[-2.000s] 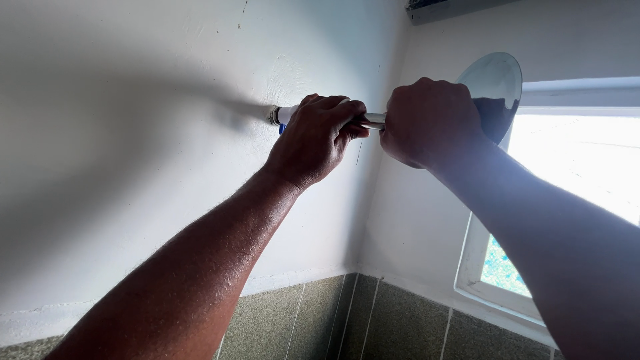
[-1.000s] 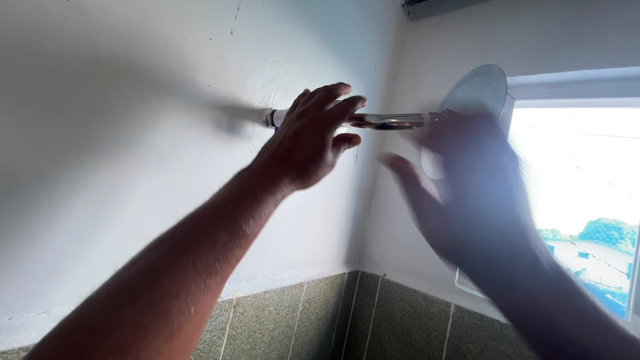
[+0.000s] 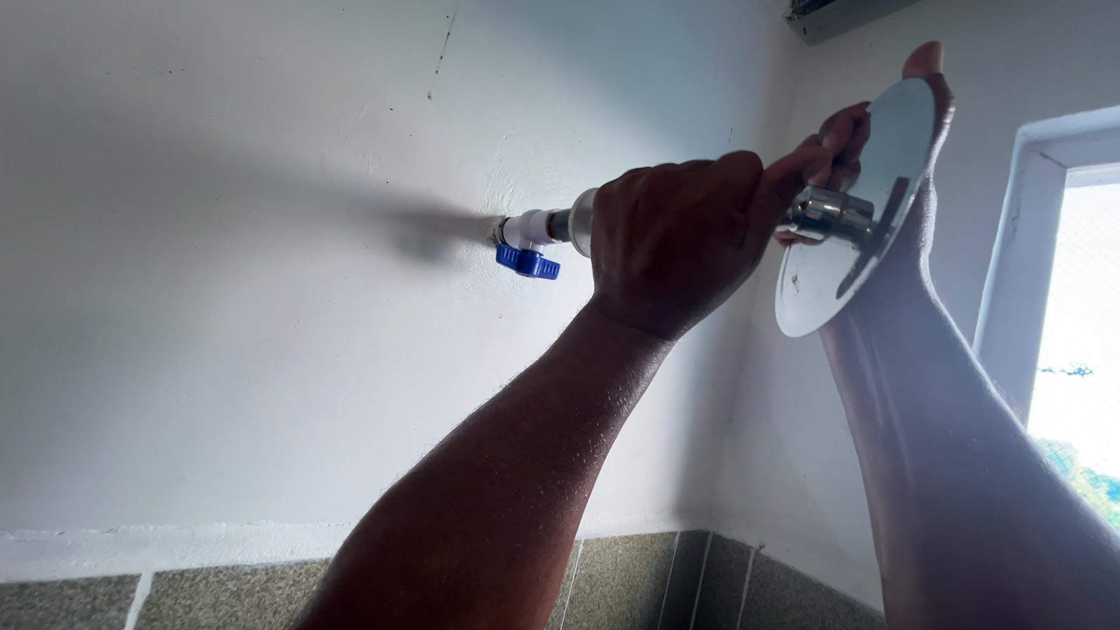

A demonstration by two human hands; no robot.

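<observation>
A chrome shower arm sticks out from the wall, mostly hidden by my left hand [image 3: 678,232], which is wrapped around it. Between that hand and the wall are a white plastic valve [image 3: 528,227] with a blue handle [image 3: 528,262] pointing down and a pale round flange [image 3: 581,223]. At the arm's outer end, a chrome connector [image 3: 831,214] joins a round, shiny shower head [image 3: 897,149], which is tilted. My right hand [image 3: 934,96] is behind the shower head, its palm side against the disc; the thumb or a finger shows above the rim. Its grip is largely hidden.
The painted wall [image 3: 262,350] meets a second wall in a corner behind the hands. Speckled tiles [image 3: 621,577] run along the bottom. A bright window [image 3: 1085,306] with a pale frame stands at the right, and a dark fixture [image 3: 840,13] is at the top.
My left hand has moved outward along the shower arm, uncovering the valve and its blue handle. My right hand, blurred beside the shower head one second ago, is now behind the disc.
</observation>
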